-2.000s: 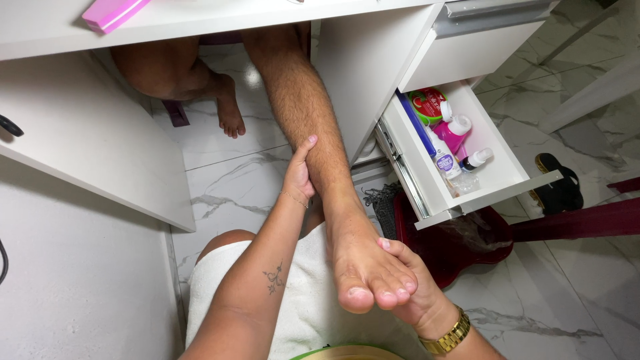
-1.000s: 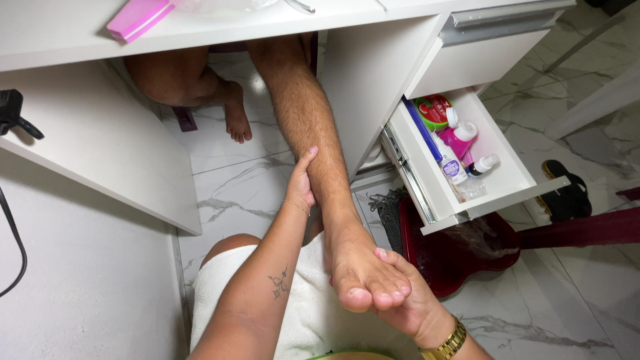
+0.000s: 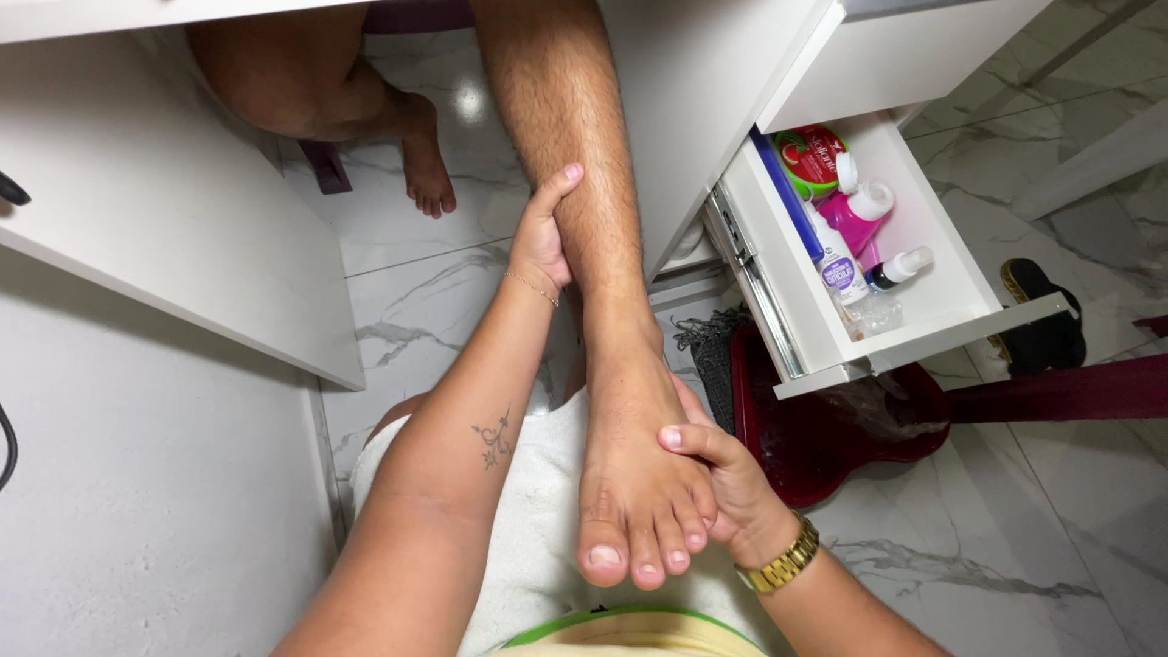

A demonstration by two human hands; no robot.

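Note:
Another person's leg [image 3: 570, 119] stretches out from under a white desk, its bare foot [image 3: 639, 456] above the white towel [image 3: 538, 511] on my lap. My left hand [image 3: 545, 228] grips the lower calf, thumb on the shin and fingers hidden behind. My right hand [image 3: 725, 470] holds the outer side of the foot, thumb on top near the small toes and the other fingers mostly hidden beneath. A gold wristwatch [image 3: 783, 555] is on my right wrist. The person's other foot [image 3: 429, 173] rests on the marble-look floor farther back.
An open white drawer [image 3: 958, 283] at the right holds a red and green tub [image 3: 812, 160], a pink bottle [image 3: 856, 219], a white bottle [image 3: 839, 274] and a small spray bottle [image 3: 899, 269]. Below it lies a dark red basin [image 3: 803, 447]. A black sandal [image 3: 1045, 319] and a white panel [image 3: 182, 210] flank the space.
My left hand stays on the lower leg and my right hand on the foot. The view has shifted, and the pink object on the desk seen earlier is out of frame.

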